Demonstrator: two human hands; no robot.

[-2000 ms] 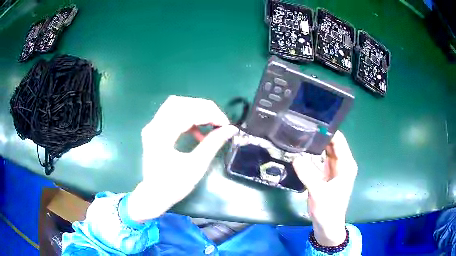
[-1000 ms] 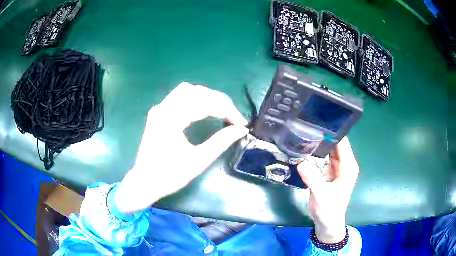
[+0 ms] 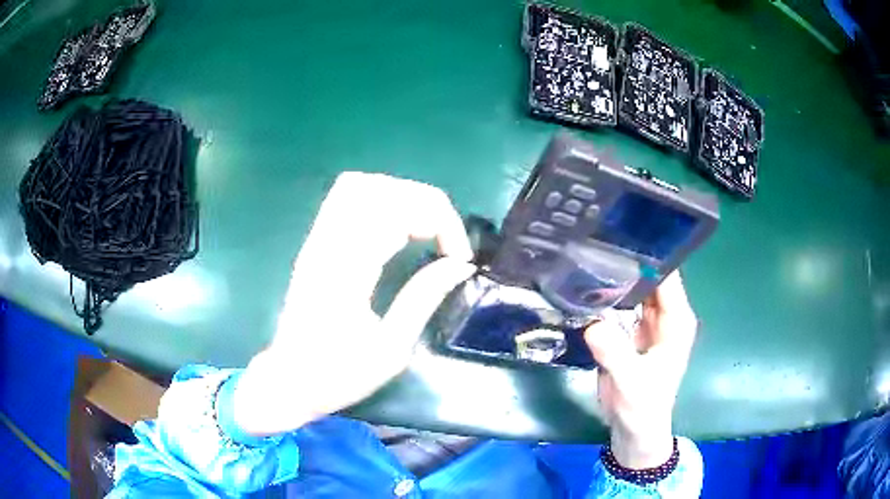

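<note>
An open camera unit [image 3: 610, 219] is held above the green mat, its grey control panel half raised, with buttons and a dark screen. The other housing half [image 3: 498, 326], dark inside with a light ring, lies below it. My right hand [image 3: 644, 356] grips the unit at its right side, thumb by the lower half. My left hand [image 3: 376, 283] has thumb and forefinger pinched at the left hinge side. A dark loop, apparently the sealing gasket [image 3: 480, 232], shows beside these fingertips, blurred; its path into the unit is hidden.
A tangled gasket pile [image 3: 109, 195] lies at left. Three waiting units [image 3: 659, 88] with circuit boards up sit at upper right, and a pair [image 3: 96, 57] at upper left. A cardboard box [image 3: 122, 392] is below the curved table edge at lower left.
The panel half has shifted slightly right and tilted. The dark loop beside my left fingertips has changed shape. My left hand stays pinched at the hinge side; my right hand keeps its grip.
</note>
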